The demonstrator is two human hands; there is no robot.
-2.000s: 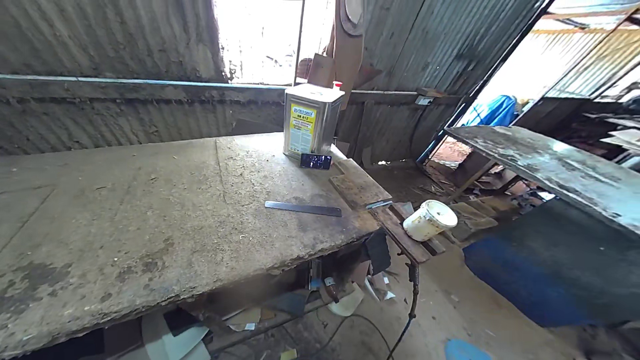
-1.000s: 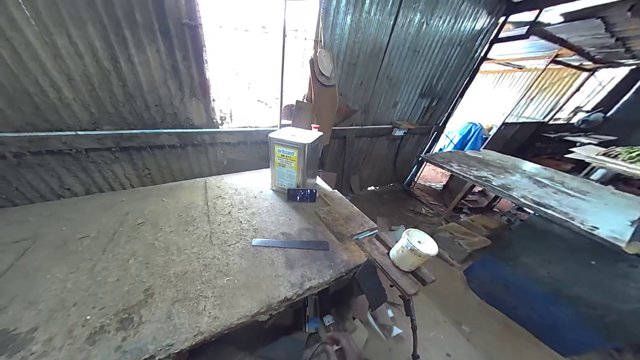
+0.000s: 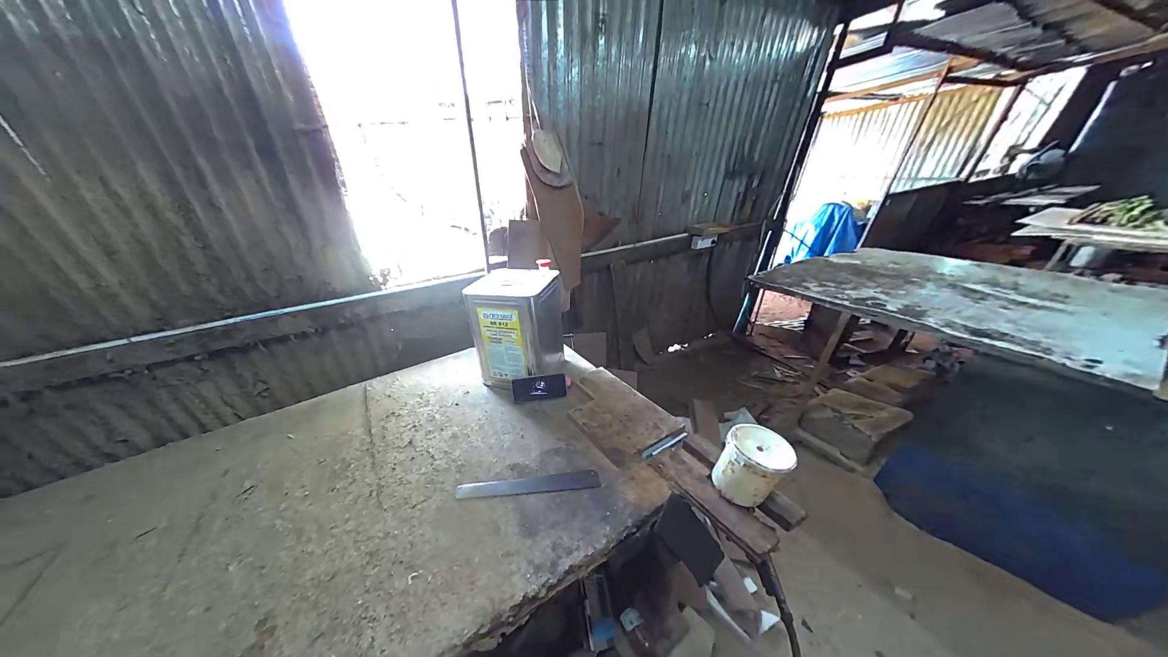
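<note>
Neither my left hand nor my right hand shows in the head view. On the worn workbench [image 3: 301, 511] lies a flat metal strip [image 3: 527, 484], like a steel rule, near the right-hand end. Behind it stands a square metal can [image 3: 516, 330] with a yellow and white label bearing writing. A dark phone [image 3: 539, 389] leans on its side against the can's foot. A small metal tool [image 3: 664, 444] rests at the bench's right edge. A stained white plastic bucket [image 3: 752, 465] with its lid on sits on wooden boards beside the bench.
Below the bench corner are offcuts [image 3: 689, 538] and a dark cable [image 3: 778, 602]. Corrugated metal walls [image 3: 164, 164] and a bright window opening [image 3: 411, 137] stand behind. A second table [image 3: 967, 297] is at the right, with scraps and a blue sheet [image 3: 1013, 538] on the floor near it.
The view has tilted upward and shifted somewhat. Something blurred at the bottom edge a second ago is out of view now. The can, phone, strip and bucket have stayed in place.
</note>
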